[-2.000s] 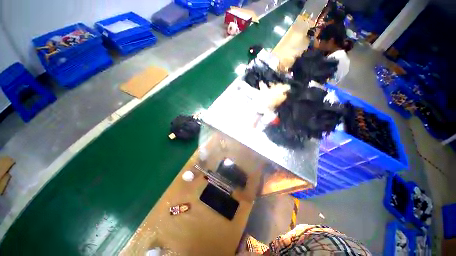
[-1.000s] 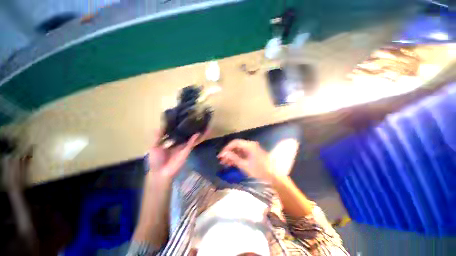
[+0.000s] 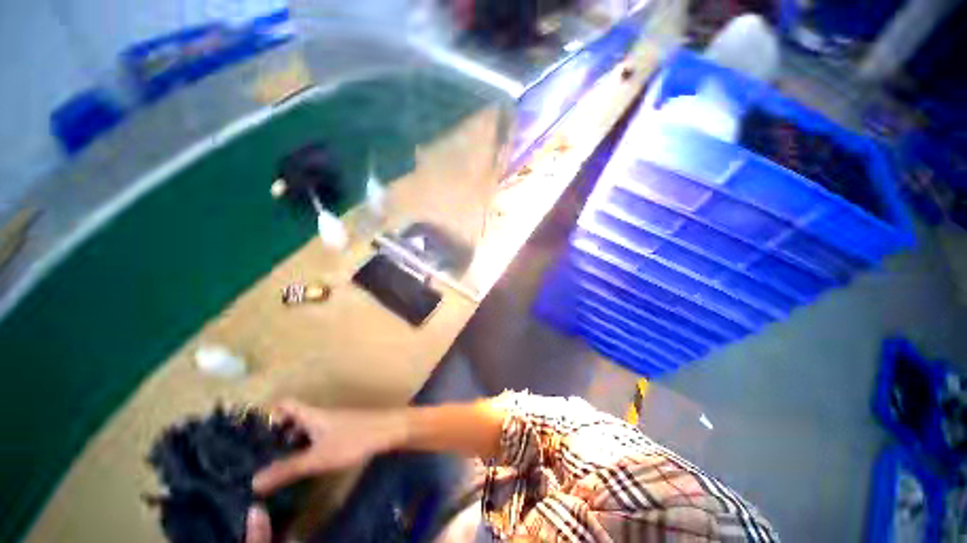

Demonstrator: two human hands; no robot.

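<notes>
A black spiky piece [image 3: 201, 477] is at the lower left over the tan bench [image 3: 159, 408]. My right hand [image 3: 318, 445] reaches in from the right in a plaid sleeve, with its fingers over the right side of the piece, gripping it. A fingertip shows under the piece at the bottom edge; whose hand it belongs to cannot be told, and the rest of my left hand is not visible. A white bottle [image 3: 220, 362] lies on the bench just beyond the piece.
A phone [image 3: 398, 288], a small labelled packet [image 3: 305, 293] and another white bottle [image 3: 332, 230] are farther along the bench, by a clear panel. A dark piece [image 3: 308, 175] lies on the green conveyor [image 3: 159, 255]. Tall blue crates [image 3: 700, 233] stand at the right.
The view has swung towards the crates. My right hand was apart from the black piece a second ago and is now on it. My left hand, which held the piece, is now mostly out of sight.
</notes>
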